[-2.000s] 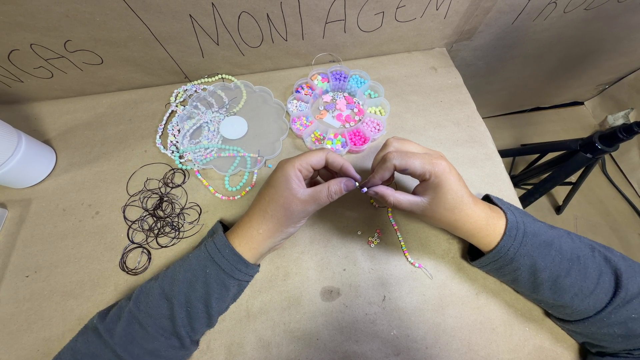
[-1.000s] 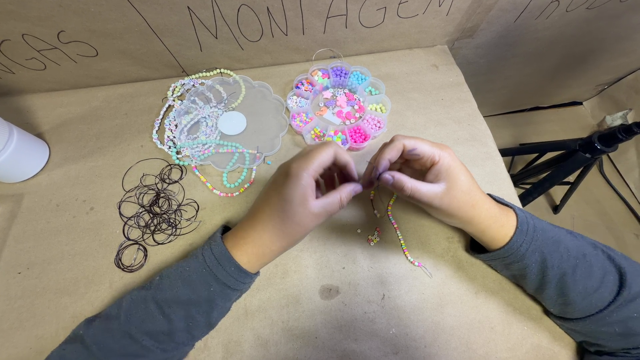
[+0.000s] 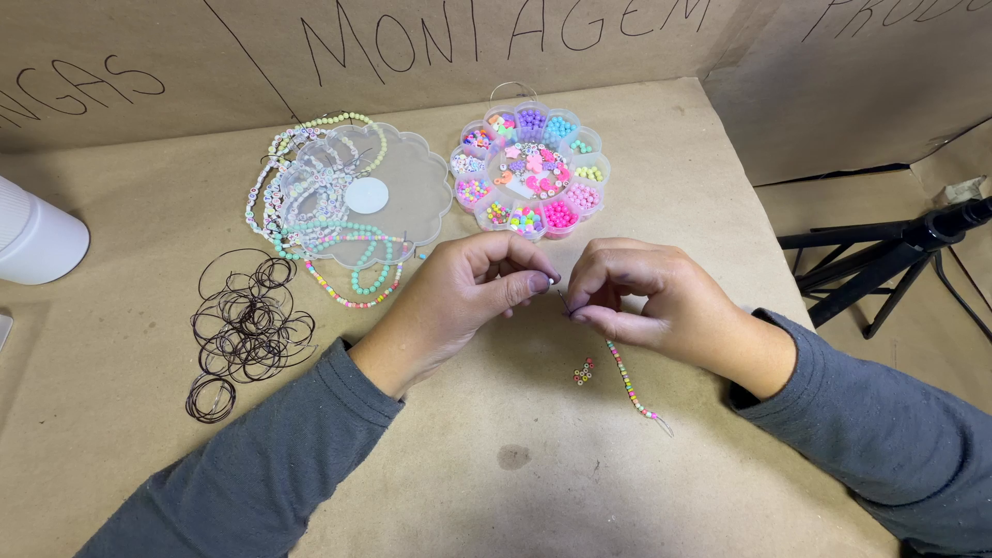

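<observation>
My left hand (image 3: 484, 287) pinches a small whitish bead (image 3: 551, 282) between thumb and forefinger. Close on its right, my right hand (image 3: 643, 291) grips a thin dark thread (image 3: 563, 301), whose end points toward the bead. From below my right hand a string of multicoloured beads (image 3: 624, 376) runs down onto the paper-covered table, with a bare loop of thread at its lower end. A few loose beads (image 3: 583, 372) lie left of that string. Beyond my hands stands a flower-shaped plastic bead box (image 3: 559, 221), its compartments holding beads sorted largely by colour.
A clear scalloped lid (image 3: 418, 182) lies at the back left, with several bead strings (image 3: 271, 194) on and around it. Tangled dark cord (image 3: 252, 322) is nearer me. A white bottle (image 3: 39, 236) stands at far left, a black tripod (image 3: 891, 256) beyond the right table edge.
My two hands, which were together at the fingertips, now have a small gap between them, where a bead and the thread end show. Less of the bead string shows below my right hand.
</observation>
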